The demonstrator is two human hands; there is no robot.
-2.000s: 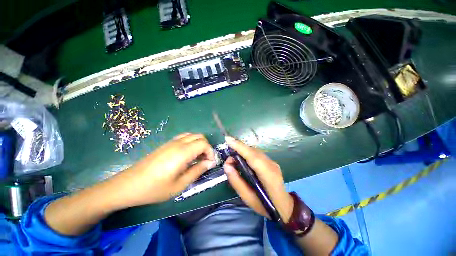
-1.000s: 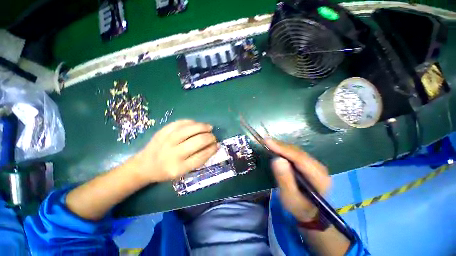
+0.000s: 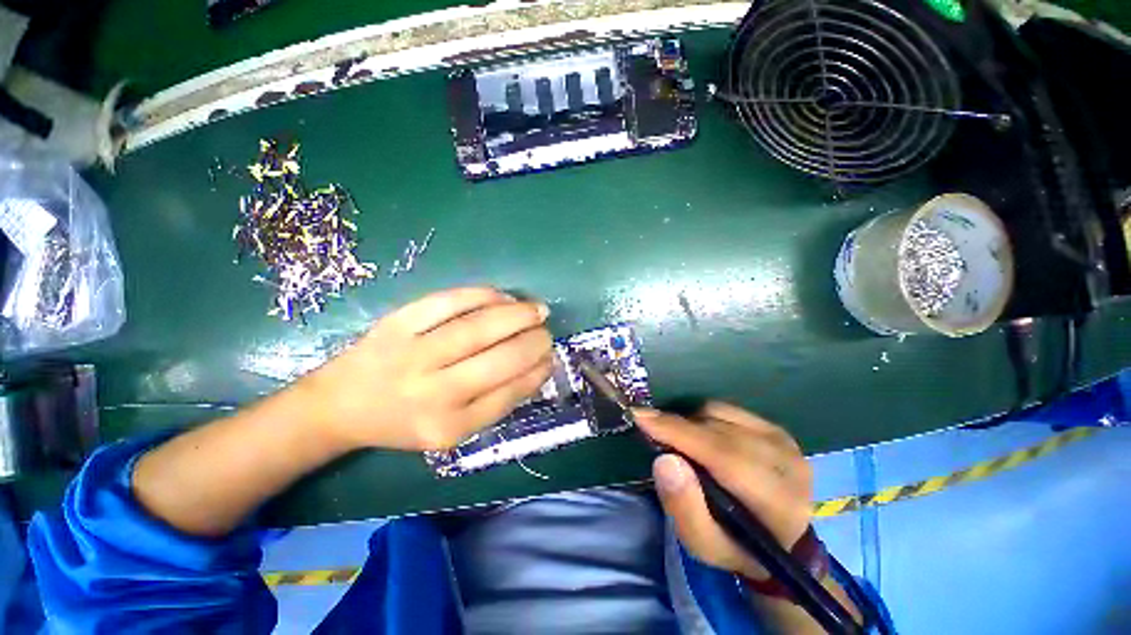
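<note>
A phone assembly (image 3: 602, 385) lies on the green bench mat near its front edge, its left part hidden under my left hand (image 3: 465, 366). My left hand is over the board with its fingertips together near the board's middle; whether they pinch a small part or wire cannot be seen. My right hand (image 3: 732, 478) grips a black soldering iron (image 3: 757, 533). The iron's tip is over the board end of the assembly, touching or just above it. A thin pale wire end shows below the assembly's front edge.
Another phone assembly (image 3: 573, 109) lies behind, near the white rail (image 3: 372, 56). A pile of small components (image 3: 301, 236) and a clear bag (image 3: 56, 254) are left. The fume fan (image 3: 843, 93) and tilted waste cup (image 3: 974, 267) are right. A metallic cylinder is lower left.
My right hand has brought the iron's tip from above the mat onto or over the board end. My left hand stays over the assembly. The view has shifted, moving the fan and cup rightward.
</note>
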